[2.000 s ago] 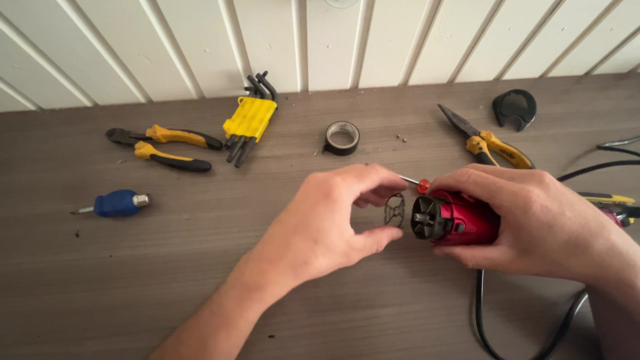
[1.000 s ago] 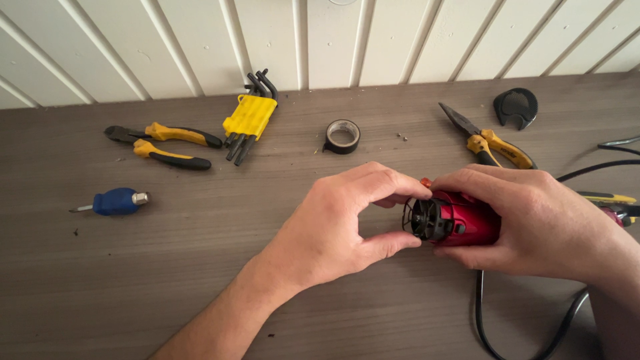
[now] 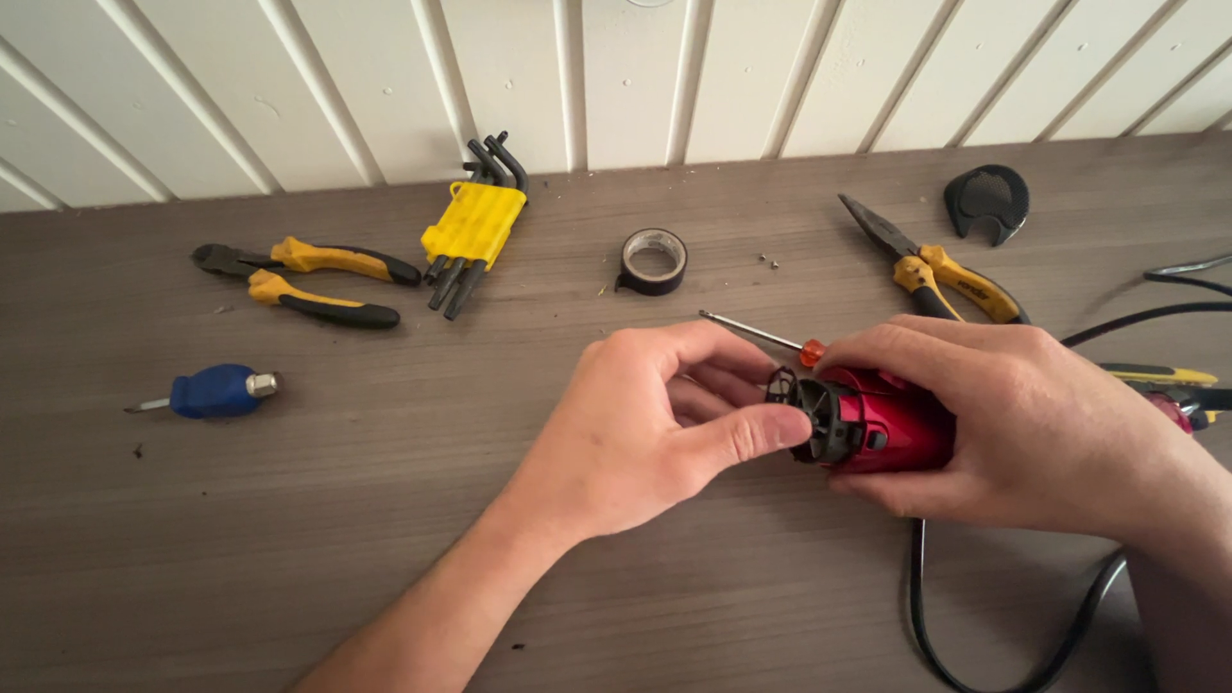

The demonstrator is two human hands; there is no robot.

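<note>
My right hand (image 3: pixel 1001 414) is closed around a red plastic tool housing (image 3: pixel 900 423), its black vented end turned to the left. In my left hand (image 3: pixel 664 423), a small black wire-like ring (image 3: pixel 782 385) is pinched between thumb and fingers, against the housing's open end; how far it sits in cannot be told. Just beyond the housing lies a screwdriver (image 3: pixel 760 334) with a thin shaft and an orange-red handle, partly hidden by my right hand.
Along the back lie diagonal cutting pliers (image 3: pixel 318 279), hex keys in a yellow holder (image 3: pixel 474 223), black tape (image 3: pixel 653 262), small screws (image 3: pixel 770 261), long-nose pliers (image 3: pixel 924 255) and a black cover (image 3: pixel 989 200). A blue stubby screwdriver (image 3: pixel 214 391) is at left, a black cable (image 3: pixel 919 597) at right.
My left hand has brought the black ring rightward from beside the housing to its vented end. The right hand stays around the housing.
</note>
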